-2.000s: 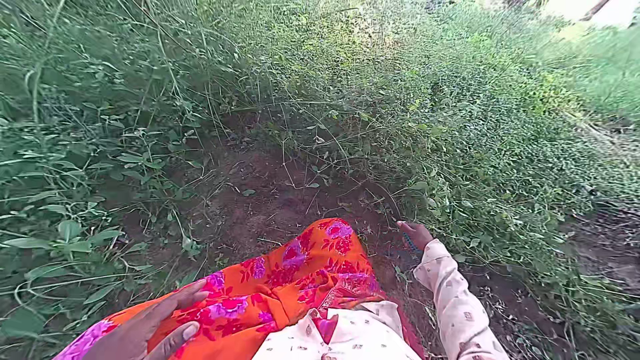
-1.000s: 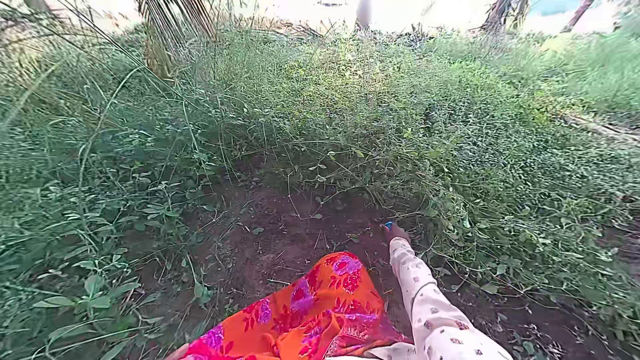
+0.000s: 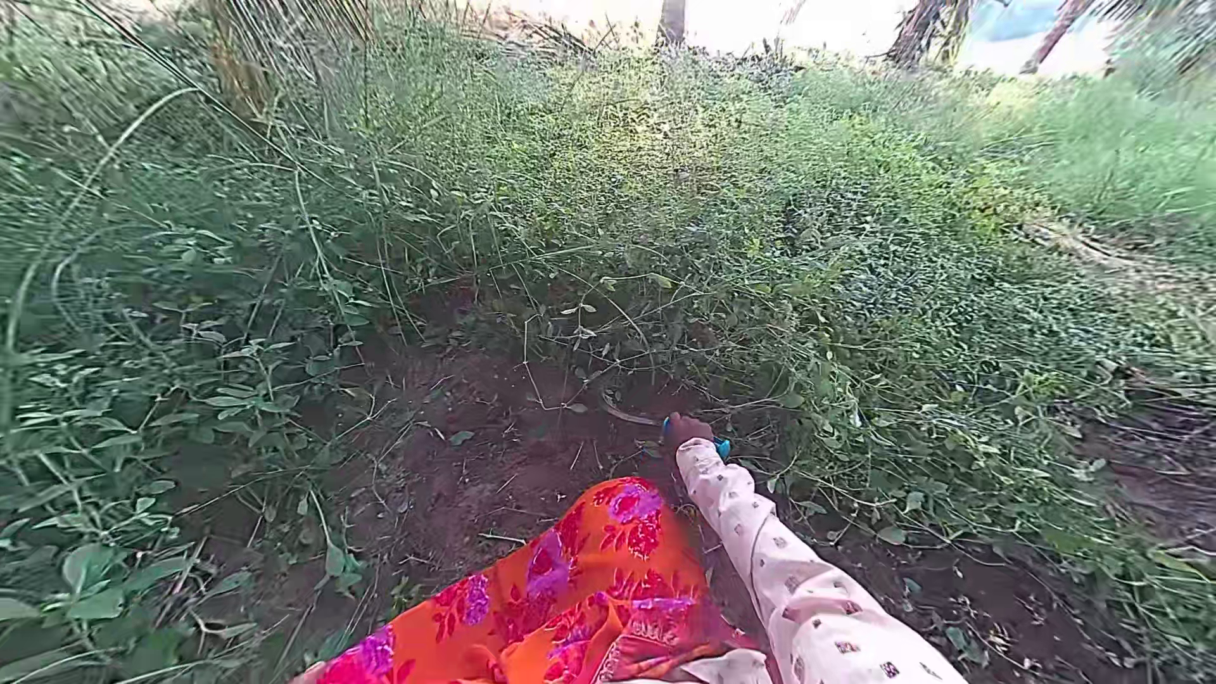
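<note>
My right hand, in a pale patterned sleeve, is closed on the blue handle of a sickle; blue shows on both sides of the fist. The curved metal blade reaches left from the hand, low over the soil at the edge of the weeds. Leafy green weeds stand beside and beyond the hand. Orange cloth with pink and purple flowers covers my legs below. My left hand is not plainly visible; only a sliver of skin may show at the bottom edge.
Bare brown soil lies in front of my knees. Dense weeds grow at the left, with long thin stems arching up. Dry palm fronds hang at the upper left. Tree trunks stand at the far edge.
The left hand, seen over the orange cloth two seconds ago, has dropped out of view. The right hand has reached forward to the weed edge. The view has tilted up.
</note>
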